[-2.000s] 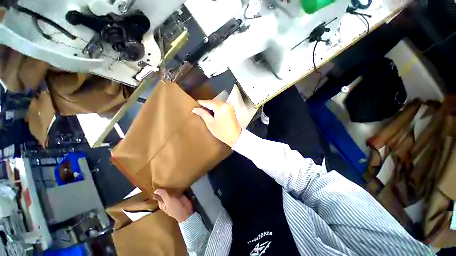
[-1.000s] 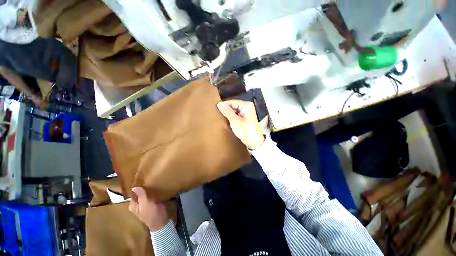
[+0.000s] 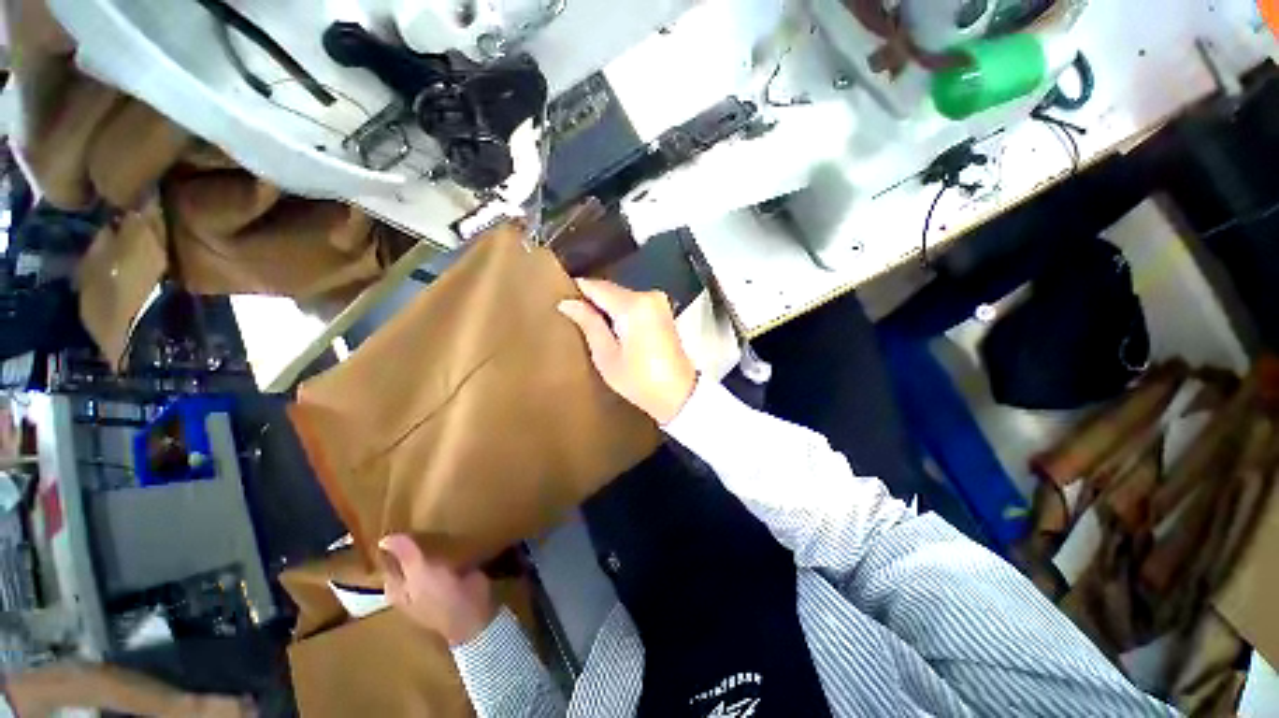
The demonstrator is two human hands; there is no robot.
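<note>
A tan-brown bag body [image 3: 491, 379] hangs from the sewing machine's needle area, its top corner at the presser foot [image 3: 530, 236]. A stitched line runs across its face. My right hand [image 3: 643, 344] pinches its right edge just below the machine arm, fingers bent over the rim. My left hand [image 3: 432, 586] grips the lower left corner, thumb on top, other fingers hidden beneath. The white machine head [image 3: 267, 133] is at the upper left, with black parts beside the needle.
Brown pieces lie on a stand [image 3: 379, 666] below my left hand. A white machine table [image 3: 828, 267] holds a green cylinder [image 3: 989, 76] and dark scissors loops [image 3: 1073, 87]. Brown piles lie beyond the machine [image 3: 267, 239] and at the right [image 3: 1150, 519]. A blurred forearm shows at lower left [image 3: 119, 690].
The view has shifted, moving the machine and bag left in the picture over the last second. Both hands keep their hold on the bag. A forearm has appeared at lower left.
</note>
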